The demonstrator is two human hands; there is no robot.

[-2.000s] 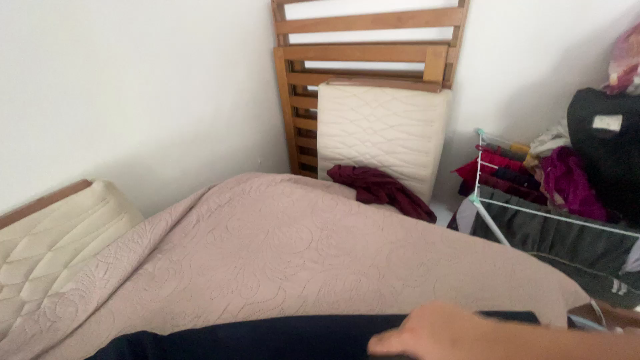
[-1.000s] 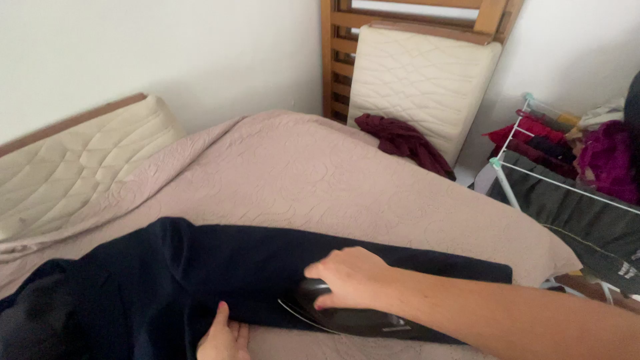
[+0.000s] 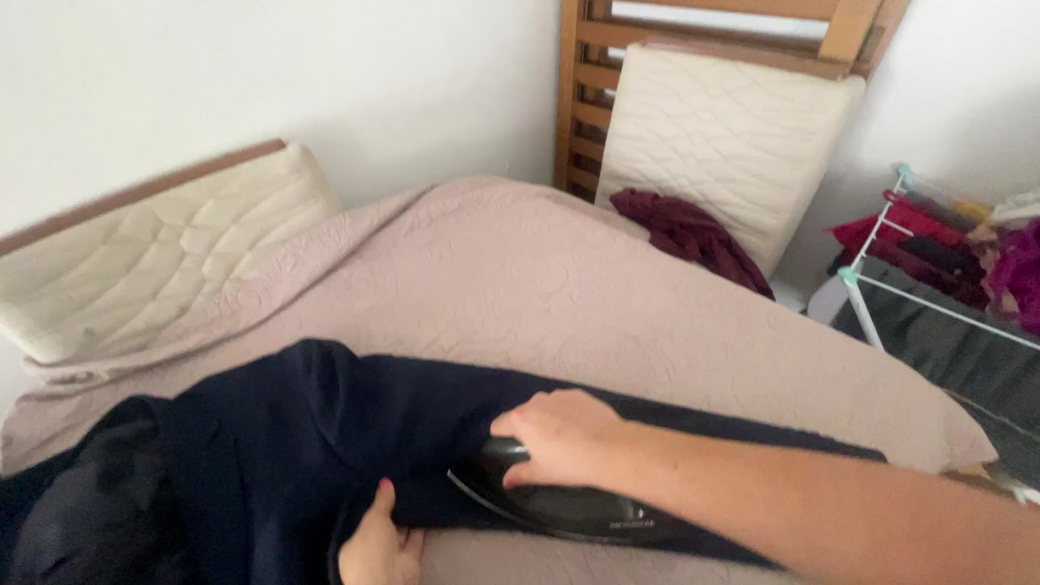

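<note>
A dark navy garment [image 3: 268, 422], likely a jacket, lies over a pink patterned cover, one sleeve stretched to the right. On that sleeve rests a black clothes iron [image 3: 561, 496], its tip toward the left. My right hand [image 3: 561, 439] is closed around the iron's handle, reaching in from the right. At the lower edge, my left hand [image 3: 382, 540] touches the garment just left of the iron, thumb on the cloth and fingers at its edge; whether it pinches the fabric is unclear.
The pink cover [image 3: 528, 284] is draped over the surface. Cream quilted cushions [image 3: 723, 130] stand beyond and at left, one against a wooden slatted frame [image 3: 593, 97]. A maroon cloth [image 3: 691, 236] lies by it. A white drying rack [image 3: 934, 301] with clothes stands at right.
Two seconds ago only my right hand showed, at the bottom edge; since then the view has shifted. My left hand and the iron came into view one second ago and remain on the garment.
</note>
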